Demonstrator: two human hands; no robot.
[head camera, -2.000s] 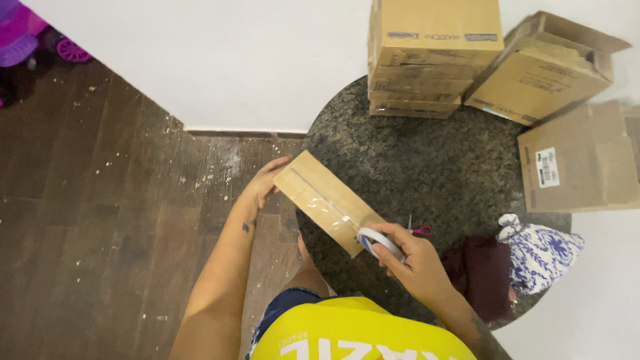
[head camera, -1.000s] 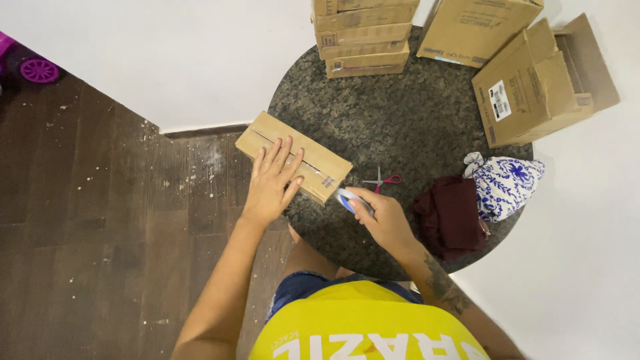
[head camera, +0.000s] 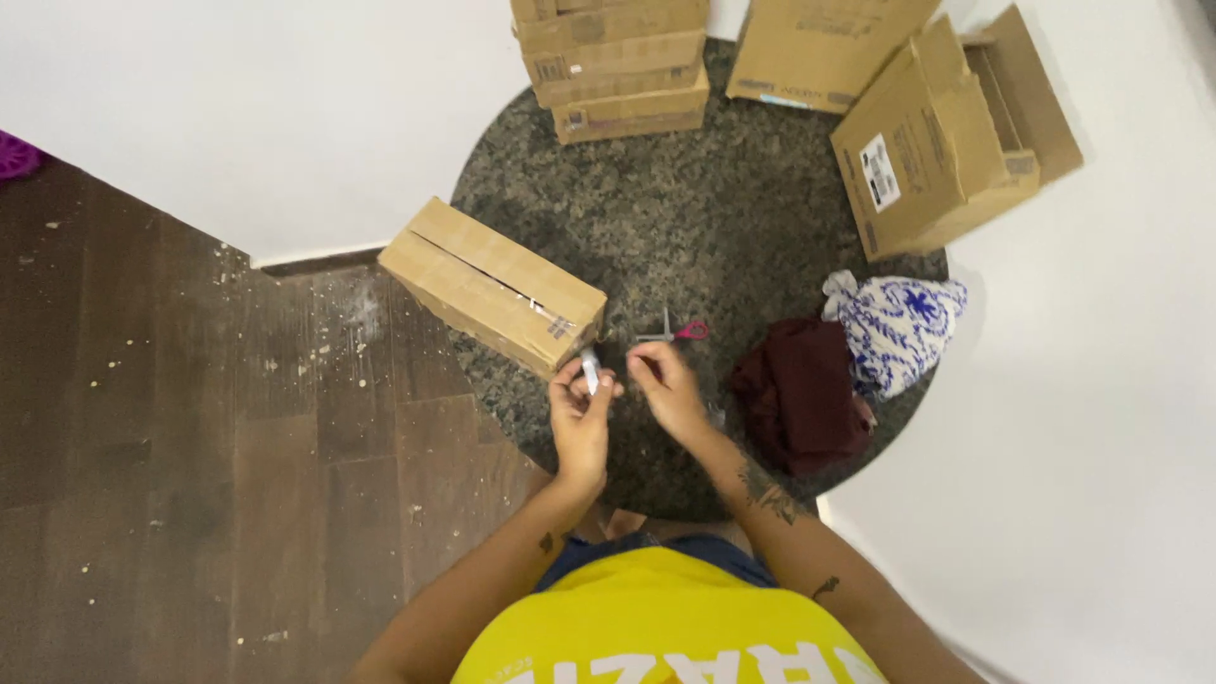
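A closed cardboard box (head camera: 499, 285) lies at the left side of the round stone table, a dark slit running along its top seam and some clear tape near its right end. My left hand (head camera: 581, 404) holds a roll of tape (head camera: 591, 370), seen edge-on, against the box's near right corner. Close by on the right, my right hand (head camera: 660, 380) has thumb and forefinger together; whether a strip of tape is between them cannot be seen. Just beyond the right hand lie scissors (head camera: 692, 331) with pink handles, blades apart.
Stacked cardboard boxes (head camera: 627, 109) stand at the far edge of the granite table (head camera: 655, 218). Another carton (head camera: 807, 57) and an open-flapped box (head camera: 912, 180) are at the far right. Dark red cloth (head camera: 803, 394) and blue-and-white patterned cloth (head camera: 907, 328) lie at the right edge.
The tape roll has passed from my right hand to my left. My left hand has left the box's top for its near right corner. The right hand is now beside the left.
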